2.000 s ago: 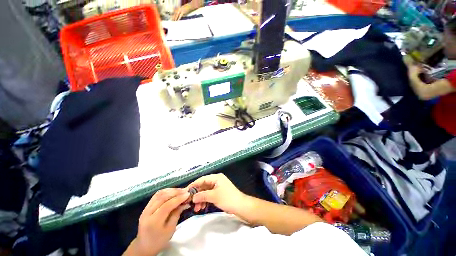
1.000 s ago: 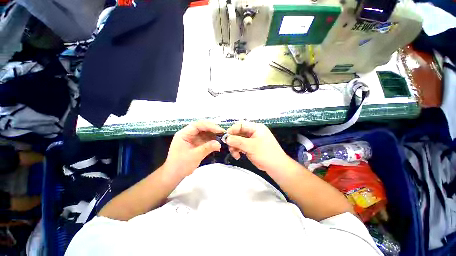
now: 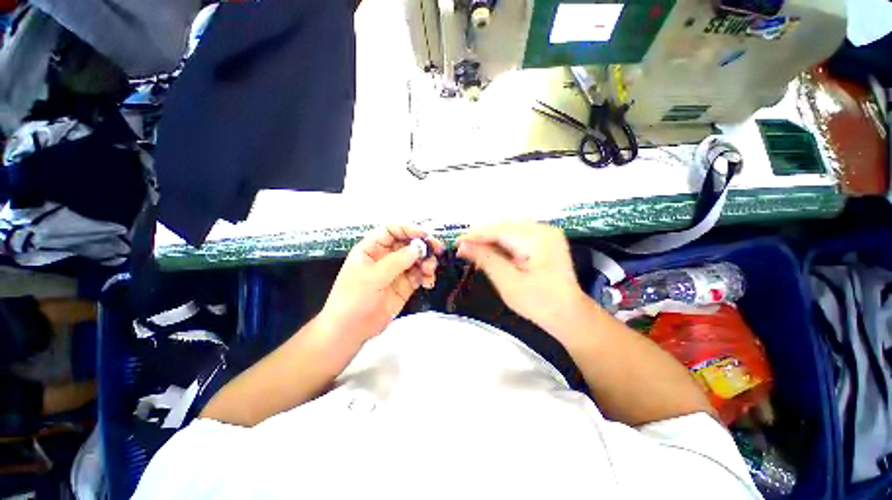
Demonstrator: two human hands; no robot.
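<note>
My left hand [image 3: 383, 275] and my right hand [image 3: 520, 268] are in front of my body at the table's front edge. My left fingertips pinch a small round metallic piece [image 3: 421, 248], which looks like a bobbin or bobbin case. My right thumb and forefinger are pinched together just right of it; what they hold is too small to tell, perhaps a thread. The sewing machine [image 3: 675, 68] stands beyond, with a green-framed display. Black-handled scissors [image 3: 608, 137] lie on its bed.
Dark cut panels [image 3: 269, 107] lie at the table's left. A tape roll [image 3: 719, 161] with a hanging strip is at the right. A blue bin [image 3: 817, 391] below right holds bottles and a red bag. Cloth-filled bins stand left and far right.
The view has tilted down and moved closer since the oldest frame. My hands were together at the small piece; my right fingers have now moved slightly away to the right, my left still holds it.
</note>
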